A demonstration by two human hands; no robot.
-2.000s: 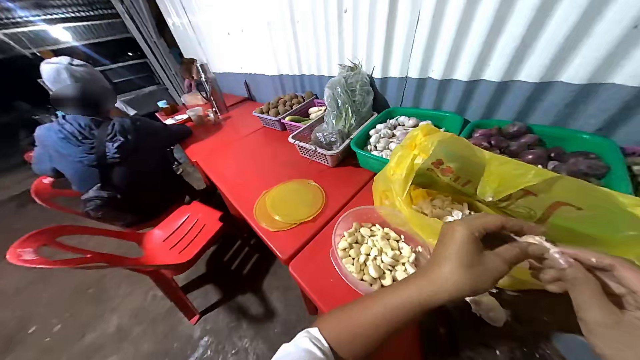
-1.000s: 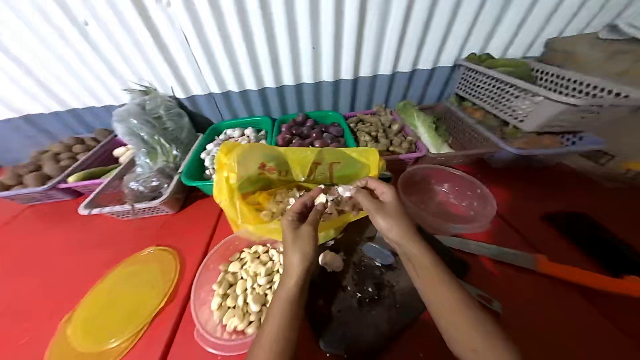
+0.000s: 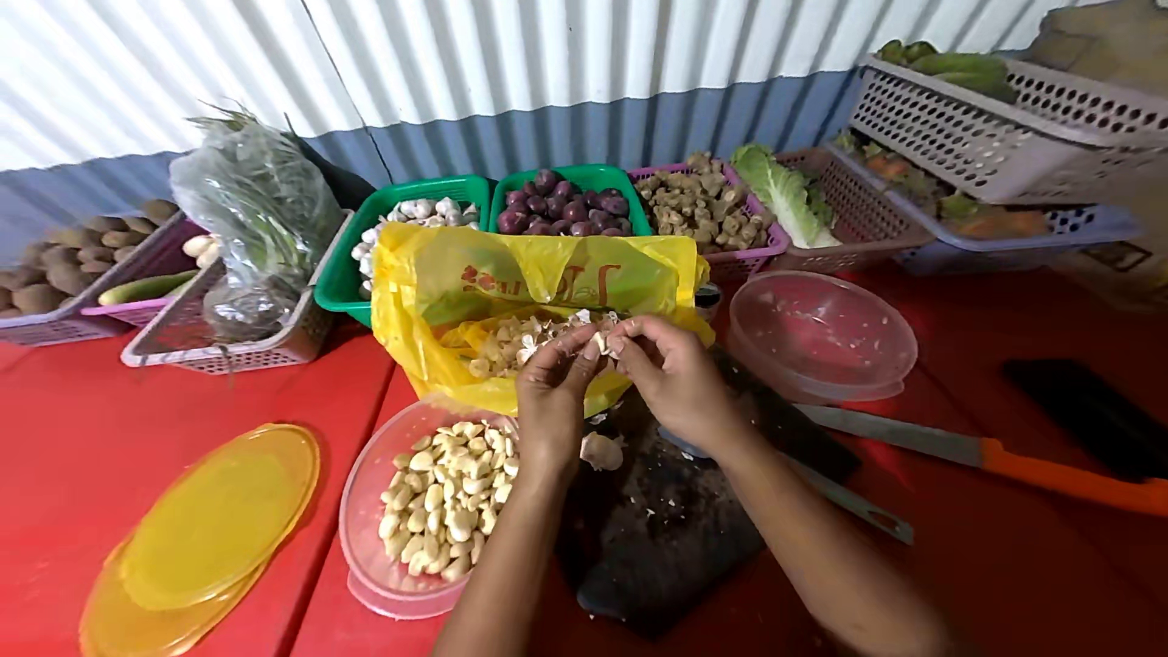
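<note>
My left hand (image 3: 558,388) and my right hand (image 3: 671,374) meet at the fingertips over the mouth of a yellow plastic bag (image 3: 411,338), pinching a small garlic clove (image 3: 601,342) between them. Papery garlic skins (image 3: 511,345) lie inside the bag. Left of my left forearm, a clear plastic bowl (image 3: 360,511) holds many peeled garlic cloves (image 3: 447,502). Below my hands is a dark chopping board (image 3: 671,538) with a partial garlic bulb (image 3: 602,451) and skin bits on it. A metal blade or handle (image 3: 853,502) shows partly beneath my right forearm.
Yellow round lids (image 3: 214,520) lie at left on the red table (image 3: 55,401). At right are an empty clear bowl (image 3: 821,328), an orange-handled knife (image 3: 967,447) and a dark flat object (image 3: 1086,411). Behind stand green baskets (image 3: 333,283) of garlic and red onions, a ginger basket (image 3: 776,242) and stacked crates (image 3: 967,137).
The view has swung right from the seated person and red chair toward the board and right-hand baskets. My hands remain together at the bag, handling garlic.
</note>
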